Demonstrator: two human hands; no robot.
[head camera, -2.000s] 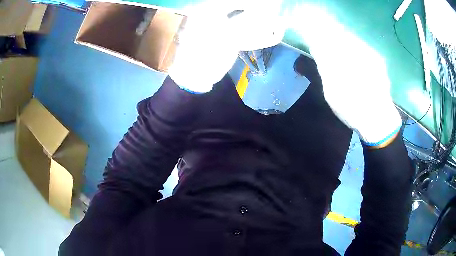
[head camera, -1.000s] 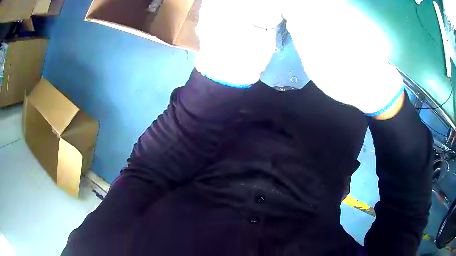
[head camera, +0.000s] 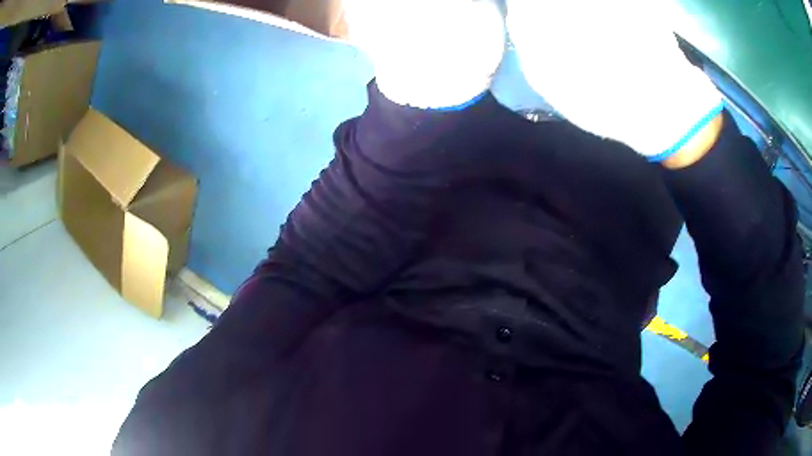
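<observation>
My left hand (head camera: 432, 55), in a white glove with a blue-edged cuff, is at the top middle, cut off by the top edge. My right hand (head camera: 610, 80), gloved the same way, is at the top right of centre, also cut off. Glare washes out both gloves. The two hands are close together at the top. Their fingers and anything they hold cannot be made out.
The green bench top (head camera: 770, 40) shows at the top right. An open cardboard carton (head camera: 120, 209) stands on the floor at left, with another carton (head camera: 58, 102) behind it. Part of a third carton (head camera: 294, 13) is at the top. Yellow floor marking (head camera: 677, 337) shows at lower right.
The view has tilted down, so the hands, bench and cartons sit higher in the picture. The bench-right items have left view. Both hands are now more cut off.
</observation>
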